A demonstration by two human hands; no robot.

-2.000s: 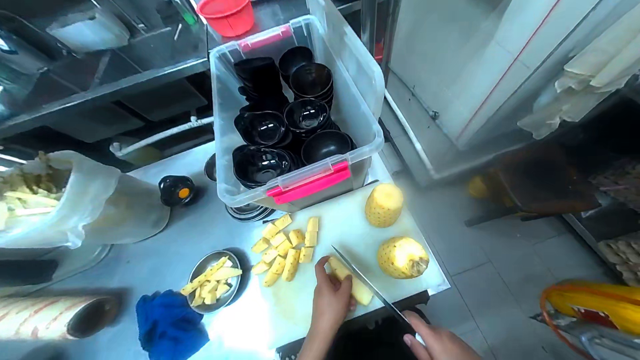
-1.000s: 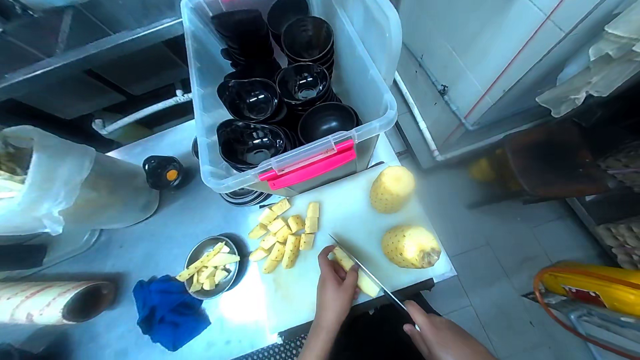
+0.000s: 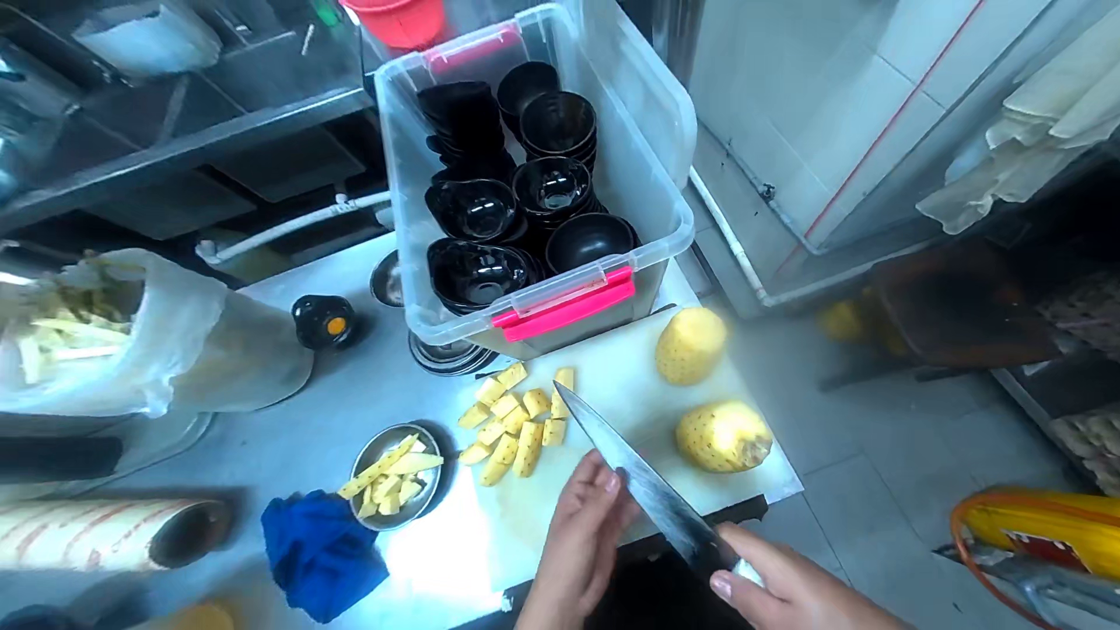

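Observation:
My right hand (image 3: 770,577) grips the white handle of a large kitchen knife (image 3: 643,477), whose blade points up and left over the white cutting board (image 3: 612,376). Beside the blade, my left hand (image 3: 591,525) is curled with its fingertips near the steel; whether it holds anything is hidden. Several cut pineapple chunks (image 3: 516,420) lie left of the knife tip. On the board's right side are two peeled pineapples, one standing with a flat cut top (image 3: 691,346) and one lying on its side (image 3: 722,436). A metal bowl (image 3: 398,477) holds pineapple strips and pieces.
A clear plastic bin (image 3: 674,236) with stacked black bowls stands behind the board. Left are a blue cloth (image 3: 319,556), a small black dish (image 3: 324,322), a bag-lined container (image 3: 210,350) of scraps and a patterned roll (image 3: 96,534). Tiled floor lies to the right.
The long pineapple piece seen under my left fingers earlier no longer shows. The knife has been raised across the view of my left hand, with more of its blade showing.

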